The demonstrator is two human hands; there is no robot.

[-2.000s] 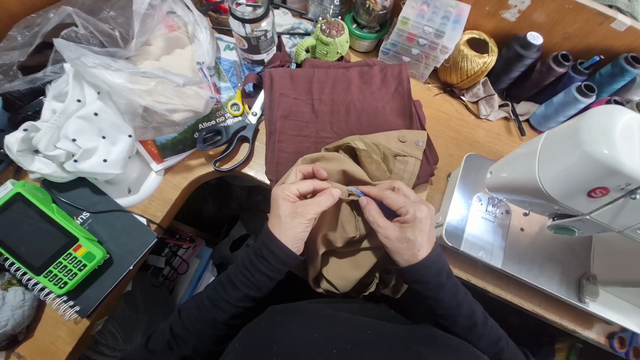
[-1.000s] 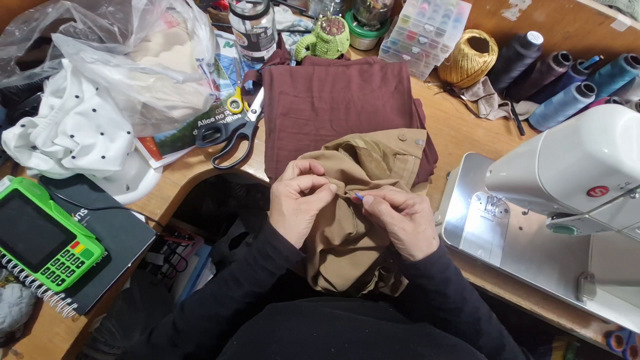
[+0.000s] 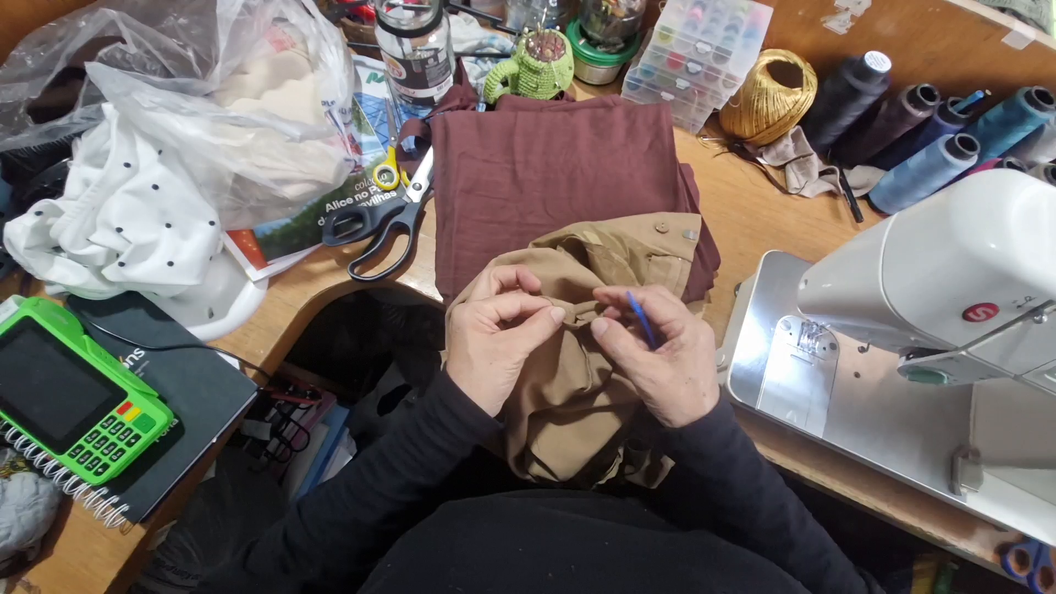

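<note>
A tan garment [image 3: 549, 412] with a buttoned band lies bunched over the desk's front edge, its upper part on folded maroon fabric [image 3: 553, 173]. My left hand [image 3: 503, 338] pinches a fold of the tan cloth between thumb and forefinger. Just to its right, my right hand [image 3: 660, 346] has thumb and fingertips at the same fold and holds a slim blue tool [image 3: 641, 319], which slants up between its fingers. The tool's working end is hidden, so its kind is unclear. Black-handled scissors [image 3: 388, 223] rest left of the maroon fabric.
At right stands a white sewing machine [image 3: 932, 272], with thread cones [image 3: 924, 157] behind it. A clear bobbin box [image 3: 697, 58] and a crocheted green pincushion [image 3: 540, 66] are at the back. On the left are a plastic bag [image 3: 223, 107], white dotted cloth [image 3: 124, 214] and a green card terminal [image 3: 82, 392].
The blue tool, low at the fold a second ago, now stands more upright between my right fingers. My right hand's fingertips have come a little away from my left hand's compared with two seconds ago.
</note>
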